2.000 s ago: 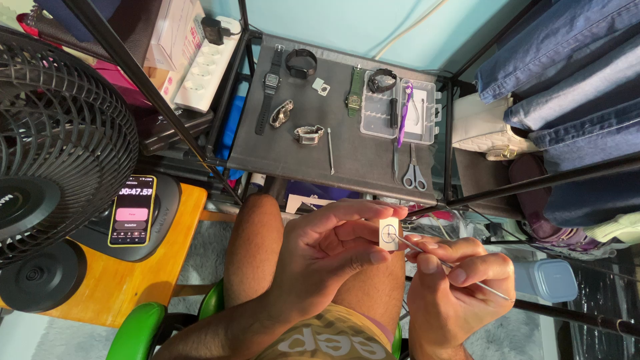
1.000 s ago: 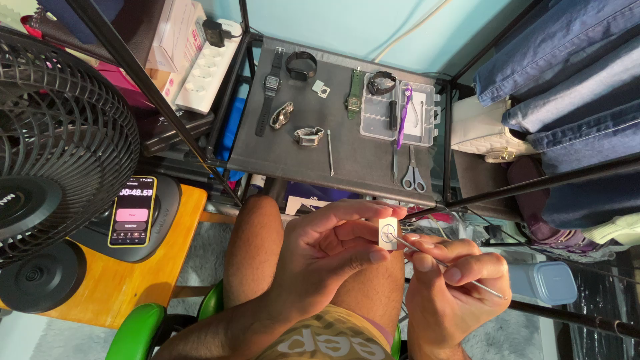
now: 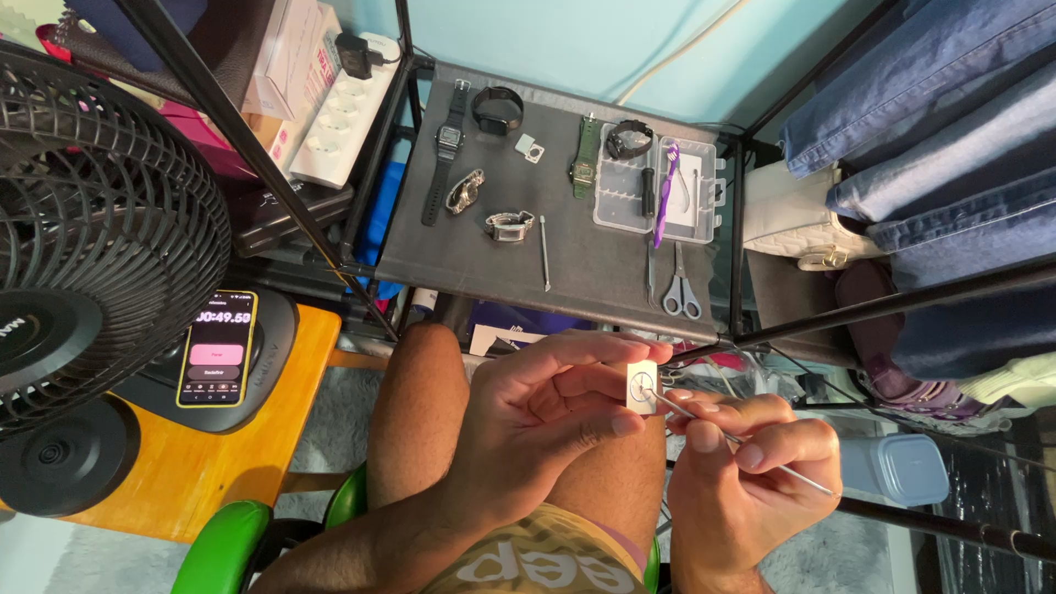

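Note:
My left hand (image 3: 544, 421) holds a small white block (image 3: 640, 389) between thumb and fingers; its face toward me bears a drawn circle with lines inside. My right hand (image 3: 755, 470) grips a thin metal tool (image 3: 792, 473) like a pen, its tip at the drawn circle. Whether the tip touches the face or stays just off it, I cannot tell. Both hands are above my lap. Beyond them on a dark fabric shelf (image 3: 495, 272) lie several watches, among them a green one (image 3: 584, 161), and a double-ended metal tool (image 3: 544, 254).
On the shelf's right are scissors (image 3: 681, 289), tweezers (image 3: 651, 276) and an open clear plastic case (image 3: 619, 216) with a purple-handled tool (image 3: 664, 198). A black fan (image 3: 99, 231) and a phone (image 3: 218, 351) are at left. Jeans (image 3: 932, 99) hang at right beside a black rack bar (image 3: 899, 305).
Both hands keep nearly the same place and grip. The marks inside the circle on the block look denser than two seconds ago.

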